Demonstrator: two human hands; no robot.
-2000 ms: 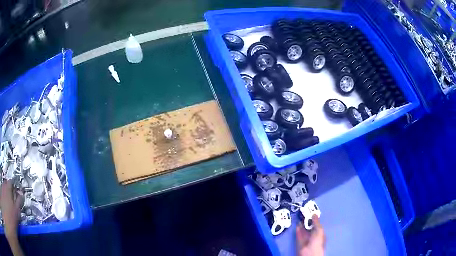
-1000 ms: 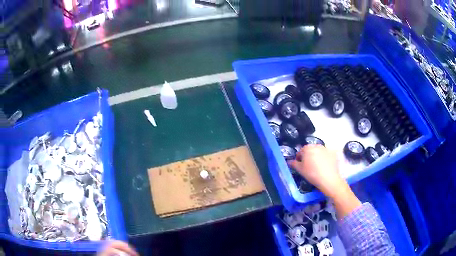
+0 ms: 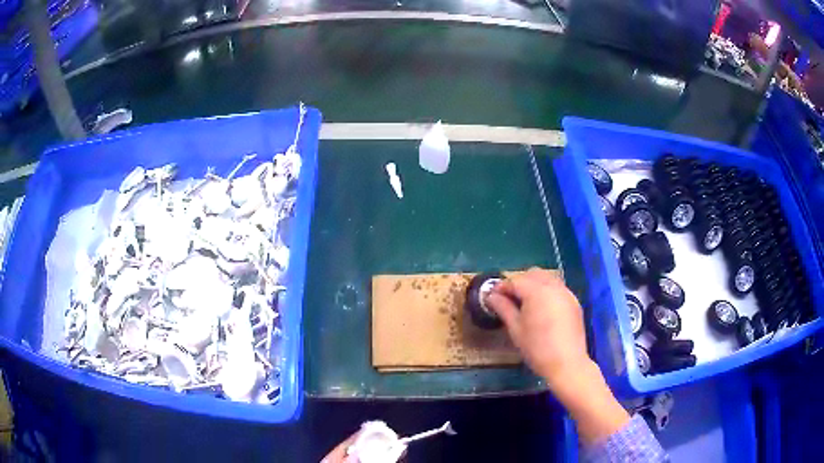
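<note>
My right hand holds a black-tyred toy wheel with a silvery hub over the stained cardboard pad. The wheel covers the spot where the small white knob was. My left hand is at the bottom edge, mostly cut off. It holds a white plastic part with a thin rod pointing right, below the bench's front edge.
A blue tray heaped with white plastic parts stands left. A blue tray of wheels stands right, with a lower tray partly under it. A squeeze bottle and a narrow white piece lie behind the cardboard.
My right hand has moved left from the wheel tray to the cardboard with a wheel. My left hand now shows a white part at the bottom edge. The view has turned left.
</note>
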